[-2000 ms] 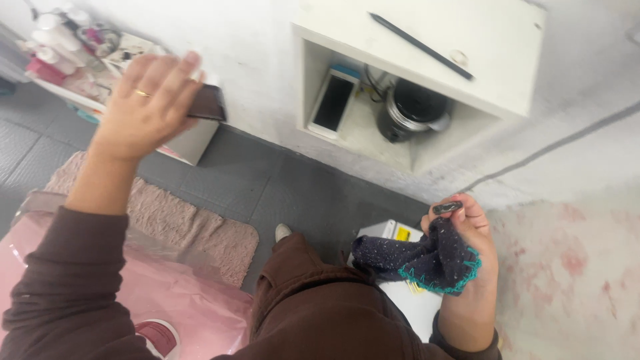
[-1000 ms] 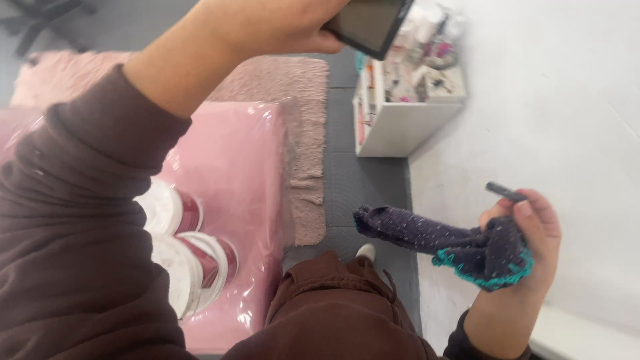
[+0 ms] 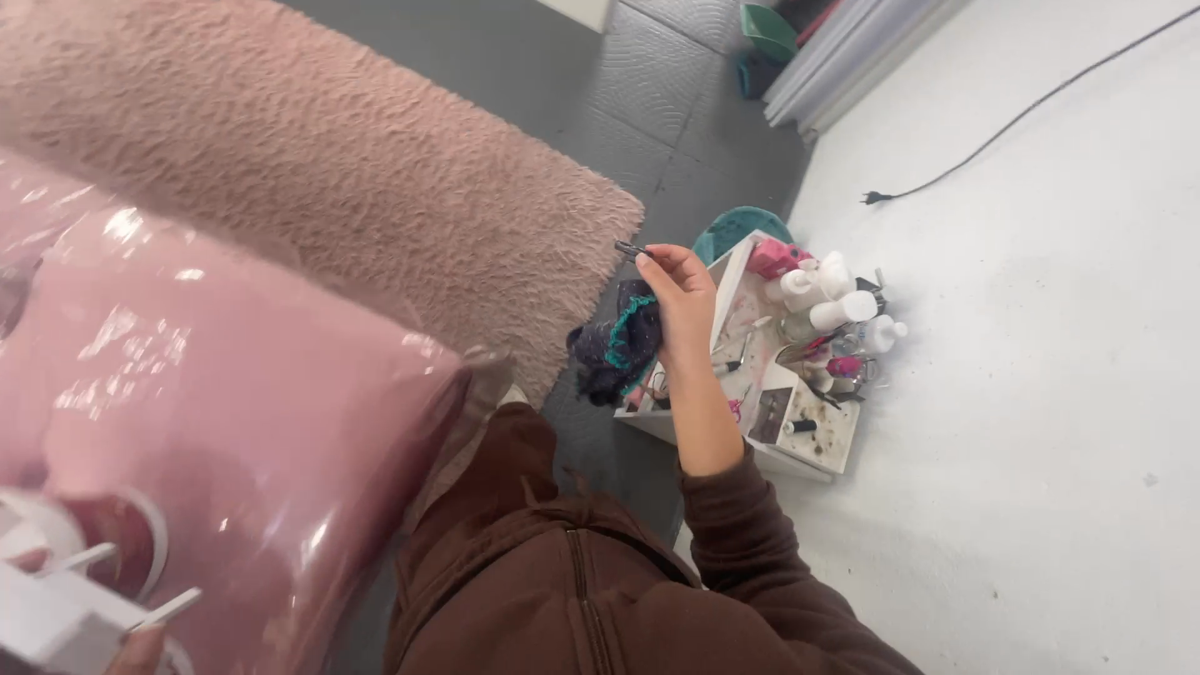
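My right hand (image 3: 682, 295) pinches a small dark object (image 3: 632, 249), perhaps a clip, between thumb and finger. Dark speckled fabric with teal scalloped edging (image 3: 614, 342) hangs bunched from the same hand, over the near corner of a white organizer unit. At the lower left edge, fingertips of my left hand (image 3: 141, 652) are on a white box-shaped object with two prongs (image 3: 70, 609); most of that hand is out of view. Behind this object, white and dark pink round containers (image 3: 112, 544) stand on a pink surface under clear plastic.
The white organizer unit (image 3: 806, 464) holds bottles (image 3: 844, 309), scissors and small tools against the white wall. A teal round container (image 3: 741, 230) is behind it. A pink shaggy rug (image 3: 422, 178) covers part of the grey tiled floor. A cable with a plug (image 3: 877, 198) lies on the wall.
The view has swung a lot. The dark device in my left hand earlier is out of sight, and that hand is now at a white object. My right hand still holds the fabric and small dark object.
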